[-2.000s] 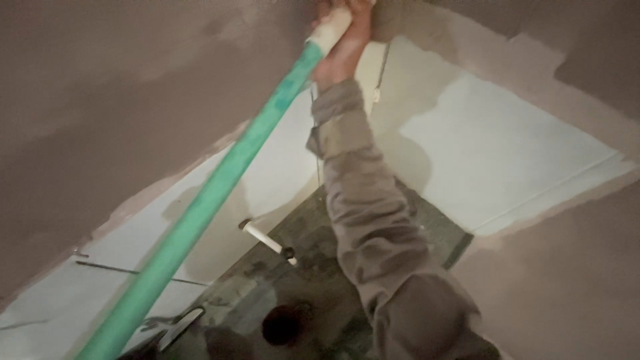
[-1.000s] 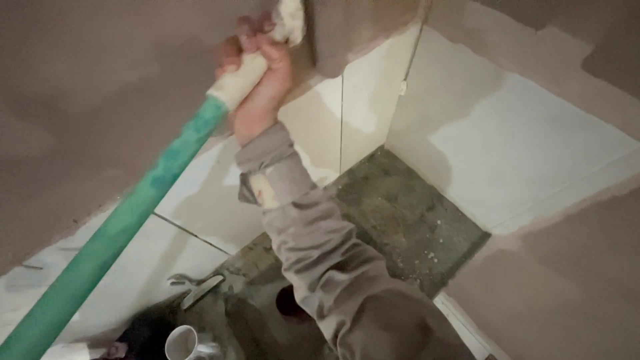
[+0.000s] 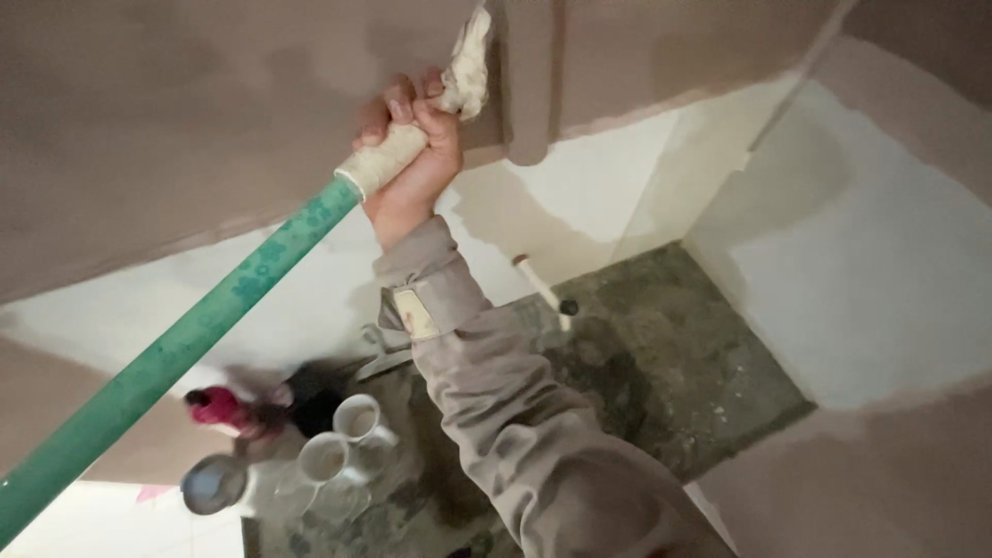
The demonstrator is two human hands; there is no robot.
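Observation:
My right hand (image 3: 415, 147) is raised at the upper middle, closed around the cream-coloured end sleeve (image 3: 381, 161) of a long green pole (image 3: 182, 337) with a flower pattern. From there the pole slants down to the lower left edge of the view. White crumpled material (image 3: 467, 70), perhaps cloth or plastic, sticks out beyond my fist. My forearm, in a grey-brown sleeve, comes up from the lower right. My left hand is out of view.
Pale wall panels (image 3: 860, 271) border a dark, stained floor (image 3: 682, 349). White buckets (image 3: 324, 459) stand at the lower left beside a red and black bundle (image 3: 221, 411). A white pipe (image 3: 542, 287) lies near my forearm. A rounded column (image 3: 529, 93) is close beyond my hand.
My right hand, still around the pole's end, sits lower in the view than two seconds ago. The view has shifted, and more buckets and the red bundle now show.

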